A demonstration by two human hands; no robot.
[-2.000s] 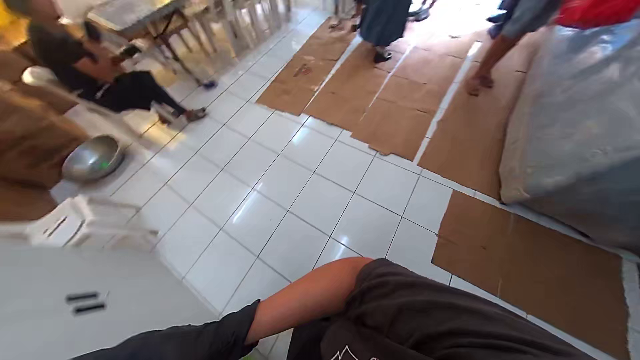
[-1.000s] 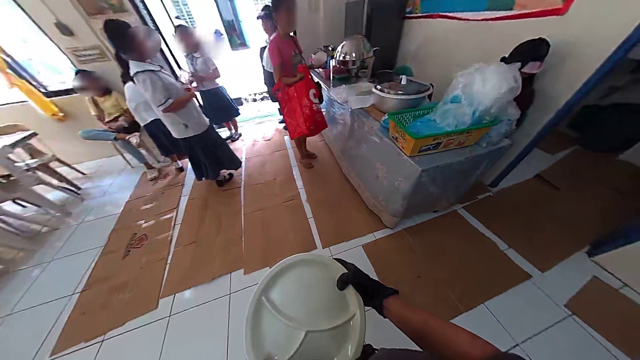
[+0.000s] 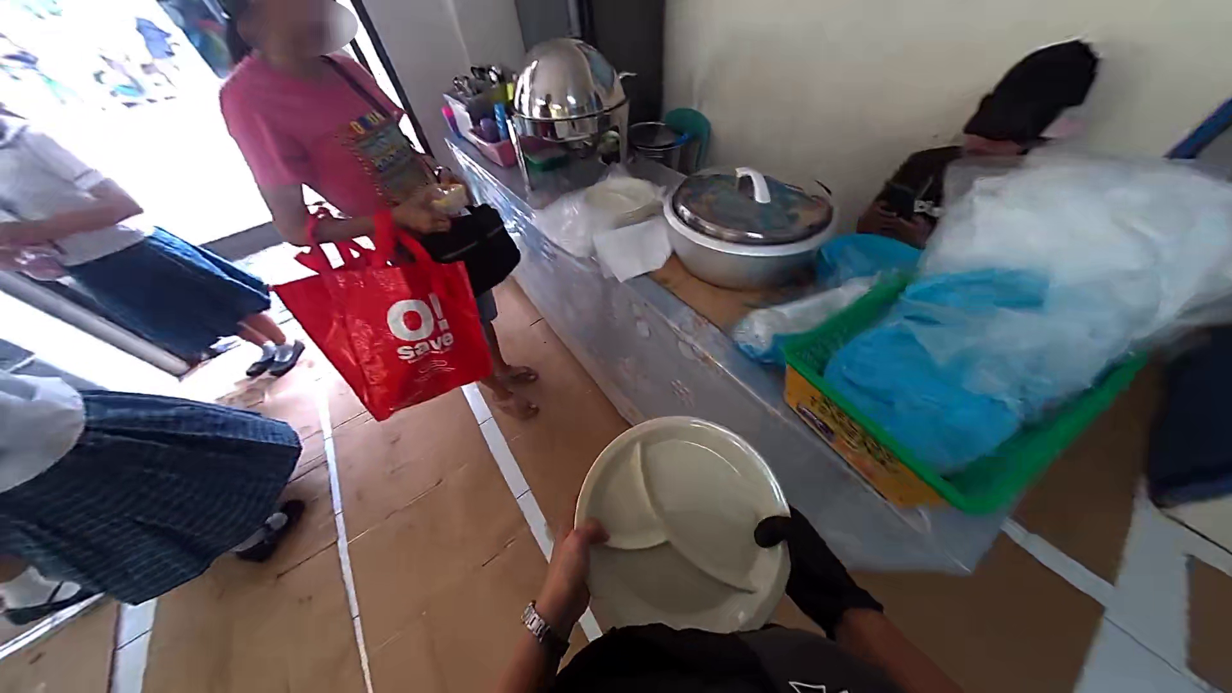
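A pale divided plate (image 3: 688,520) with three compartments is held low in front of me, its compartments facing up and nothing in them. My left hand (image 3: 573,568), bare with a metal watch at the wrist, grips its left rim with the thumb on top. On the right rim, my right hand (image 3: 813,568) in a black glove has its thumb over the edge. The fingers of both hands are partly hidden beneath the plate. Whether this is one plate or a stack, I cannot tell.
Ahead stands a plastic-covered table (image 3: 616,337) with a lidded pot (image 3: 751,226), a steel chafing dish (image 3: 570,106) and a green basket (image 3: 1001,481) of plastic bags. A person with a red shopping bag (image 3: 390,337) stands beside it. Others in skirts are at left; another person is behind the table.
My left hand, out of view one second ago, now grips the plate's left rim. The view has swung towards the table and come closer to it.
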